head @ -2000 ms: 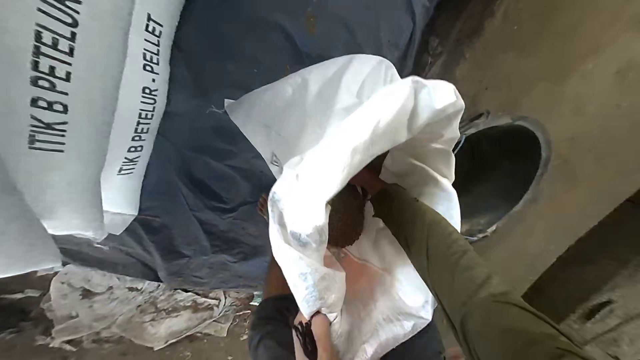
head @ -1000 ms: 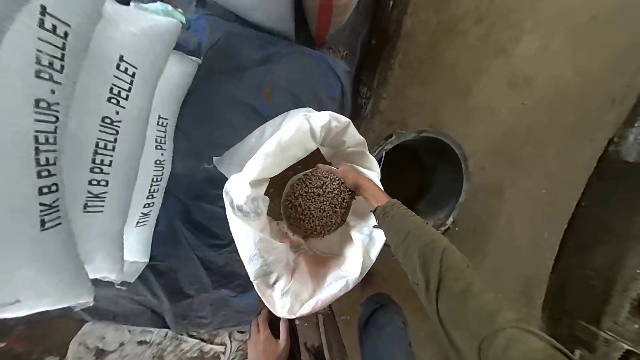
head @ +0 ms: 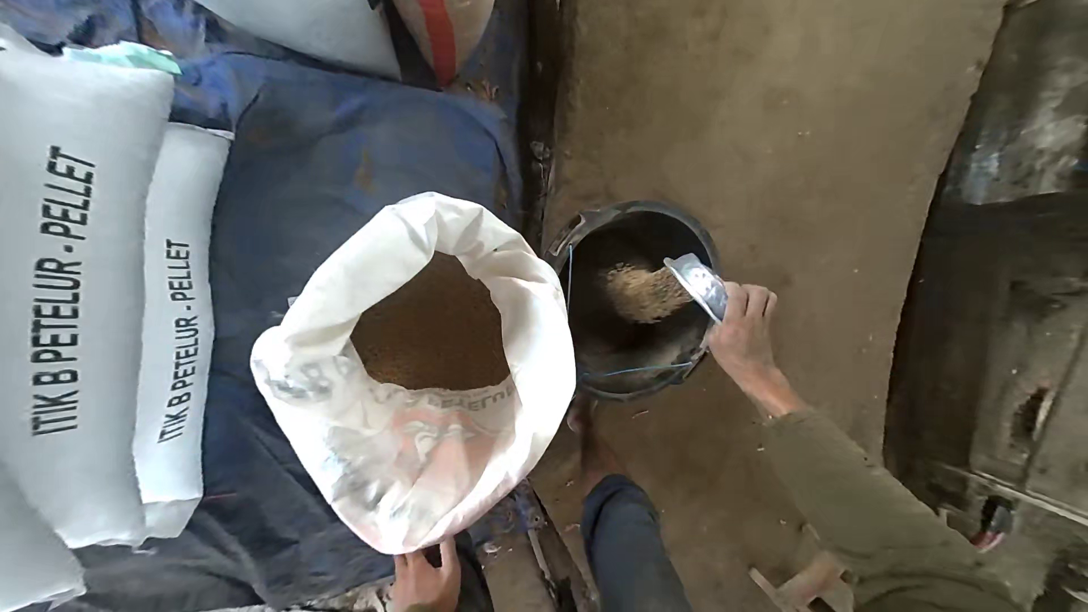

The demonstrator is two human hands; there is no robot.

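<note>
My right hand (head: 746, 340) grips a metal bowl (head: 699, 287), tipped over a black bucket (head: 629, 387). Tan feed pellets (head: 648, 293) spill from the bowl into the bucket. Left of the bucket stands an open white woven sack (head: 544, 340) with its rim rolled outward and brown feed (head: 433, 327) inside. At the sack's near edge is my left hand (head: 427, 580); its fingertips go under the rim, so whether they grip it is hidden.
Filled white feed sacks (head: 102, 306) lie at the left on a dark blue tarp (head: 340, 136). More sacks (head: 323, 30) are at the top. Concrete floor (head: 765, 127) surrounds the bucket. My leg (head: 633, 544) is below the bucket, and a darker recessed area (head: 986, 340) lies at the far right.
My right hand has moved right with the bowl, from inside the sack to over the bucket. The bowl was full of pellets and is now tipped, with pellets pouring out.
</note>
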